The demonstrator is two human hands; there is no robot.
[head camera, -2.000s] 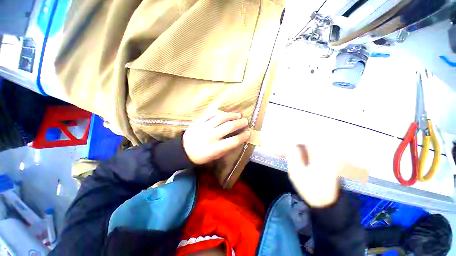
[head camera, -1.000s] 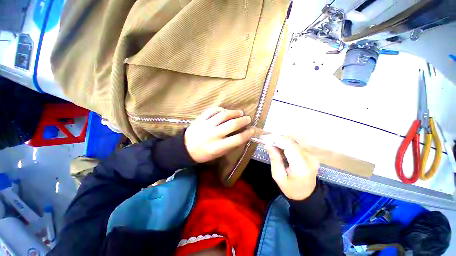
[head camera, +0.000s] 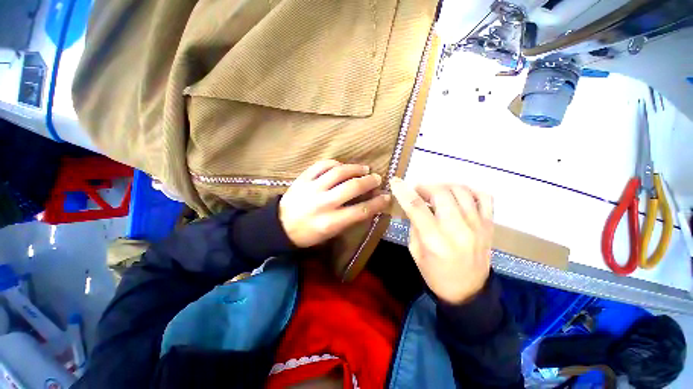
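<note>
The tan ribbed jacket body [head camera: 304,72] lies on the left of the white table. The front zipper [head camera: 411,114] runs down its right edge, with a narrow tan strip beside it. My left hand [head camera: 328,203] presses on the garment at the zipper, fingertips on the edge. My right hand [head camera: 454,239] meets it there, thumb and index finger pinched at the zipper's edge; what lies between them is hidden. A pocket zipper [head camera: 247,181] runs left from my left hand. A loose tan facing strip [head camera: 528,245] lies beside my right hand at the table's front edge.
Presser foot parts [head camera: 498,38] and a grey cylindrical knob [head camera: 547,93] stand at the back. Scissors [head camera: 644,190] with red and yellow handles lie on the right. A small brown scrap [head camera: 516,105] lies by the knob. A ruler strip [head camera: 600,283] edges the table front.
My right hand has come left from over the table to the zipper's edge, and its fingers have closed in there. My left hand stays nearly in place. The view has shifted slightly.
</note>
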